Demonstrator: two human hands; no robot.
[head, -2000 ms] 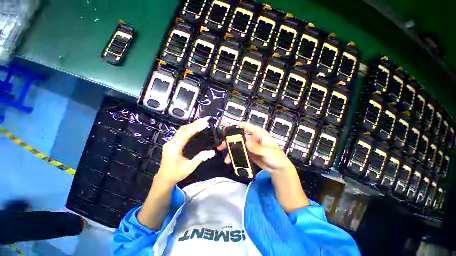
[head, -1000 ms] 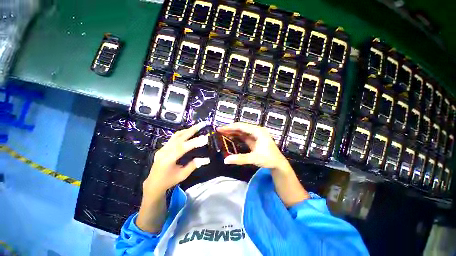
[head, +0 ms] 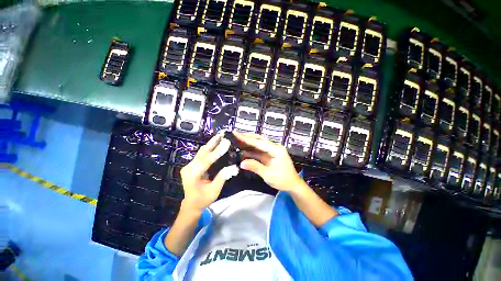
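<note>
A dark handheld unit [head: 234, 150] is between my hands, seen edge-on and mostly hidden by my fingers. My right hand [head: 270, 161] is closed around its right side. My left hand [head: 204, 174] is at its left side, with whitish covers on the fingertips; I cannot tell how firmly these fingers grip it. The unit tray [head: 221, 112] lies just beyond my hands, with rows of similar units and one bare pocket in the near row.
A single unit [head: 115, 63] lies on the green bench at left. A dark blister tray [head: 137, 186] is at lower left. A second filled tray [head: 404, 144] is at right. A small brown box [head: 377, 204] is below the bench edge. Pale shiny plastic [head: 12, 41] is at far left.
The unit first showed its gold-framed face, then an orange-edged side, and now appears narrow and dark. My left hand has come closer to it. The view has shifted somewhat.
</note>
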